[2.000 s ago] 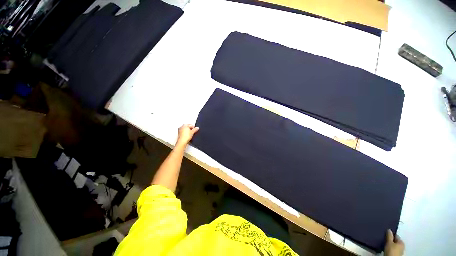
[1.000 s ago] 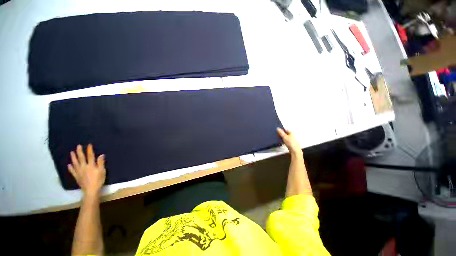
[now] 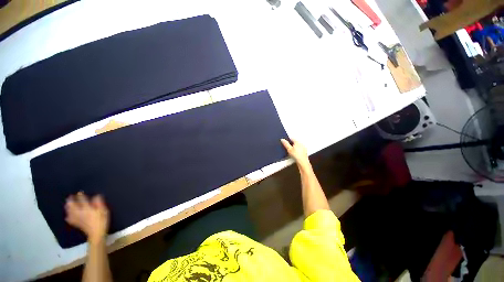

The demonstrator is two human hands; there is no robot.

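Note:
The near stack of dark cut fabric (image 3: 160,160) lies flat along the table's near edge. The far stack of cut pieces (image 3: 119,77) lies just beyond it, with layered edges at its right end. My left hand (image 3: 88,213) is blurred, over the left part of the near stack, with nothing seen in it. My right hand (image 3: 294,148) is at the right end of the near stack, its fingertips on the corner; whether it pinches the cloth cannot be told.
White table (image 3: 326,82) with brown edge. Black-handled shears (image 3: 358,38), grey bars (image 3: 309,19) and a red strip (image 3: 367,12) lie at the far right. A fan (image 3: 486,144) stands beyond the table's right end.
The view has swung right, then tilted, so the stacks show further left. My left hand has left the near stack's left edge and now moves over its surface. My right hand stays at the right end.

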